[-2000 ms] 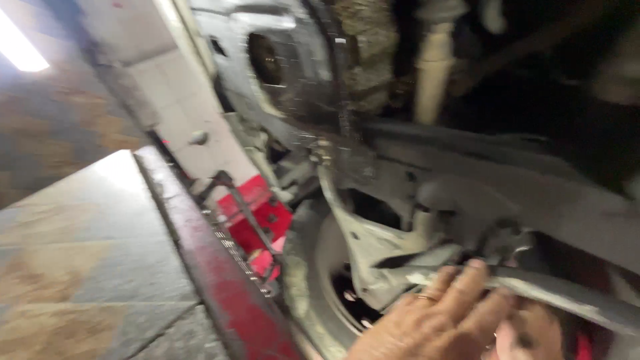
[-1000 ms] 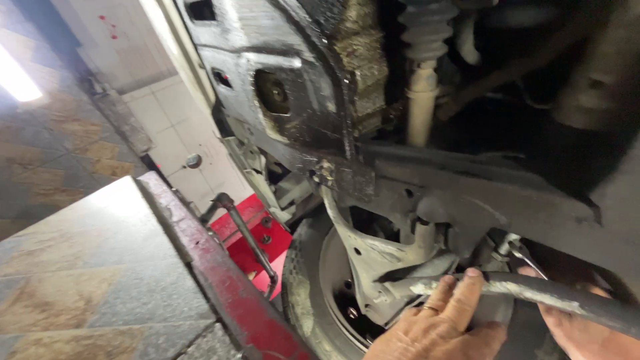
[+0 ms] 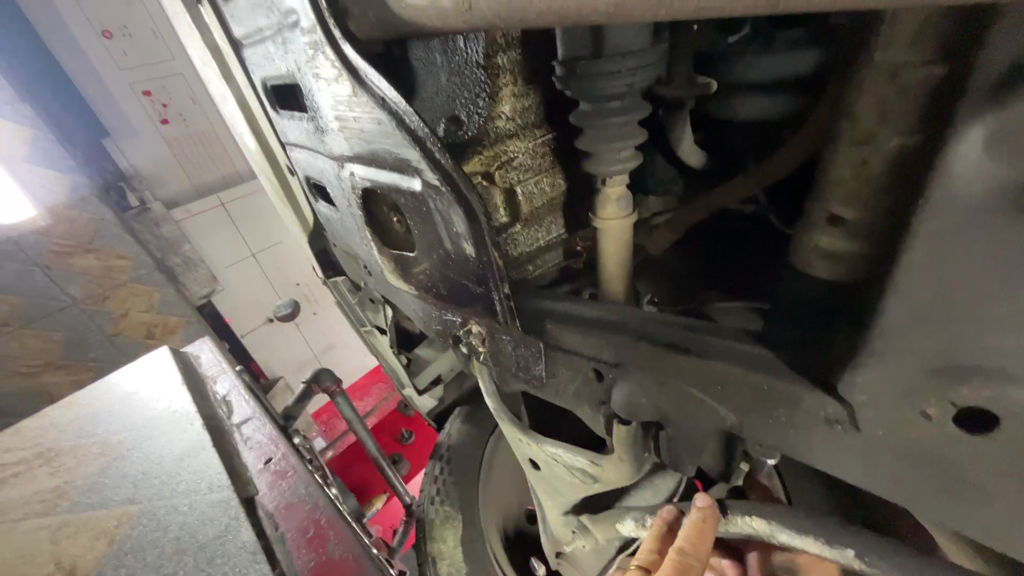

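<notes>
At the bottom edge, my left hand [image 3: 680, 540], with a ring on one finger, lays its fingertips against a dark, scuffed suspension bar [image 3: 808, 532]. Whether the fingers close round the bar is hidden. Behind and below the bar, a small part of my right hand [image 3: 772, 558] shows; its grip is hidden. A shiny metal piece [image 3: 764, 458] sticks up just above the bar. Left of my left hand is the grey lower control arm [image 3: 552, 464] of a raised car, with a wheel's tire [image 3: 448, 488] beyond it.
The dark subframe beam [image 3: 688, 360] crosses above my hands. Higher up are a ribbed rubber axle boot [image 3: 612, 112], an oily metal casing [image 3: 520, 176] and an exhaust pipe [image 3: 848, 160]. At left stand a tiled ledge [image 3: 120, 480] and a red metal rail [image 3: 280, 488] with a bent bar [image 3: 368, 440].
The view has shifted, so both hands sit lower and are partly cut off. A second ago my right hand showed more, beside a shiny metal tool. My left hand stays at the bar.
</notes>
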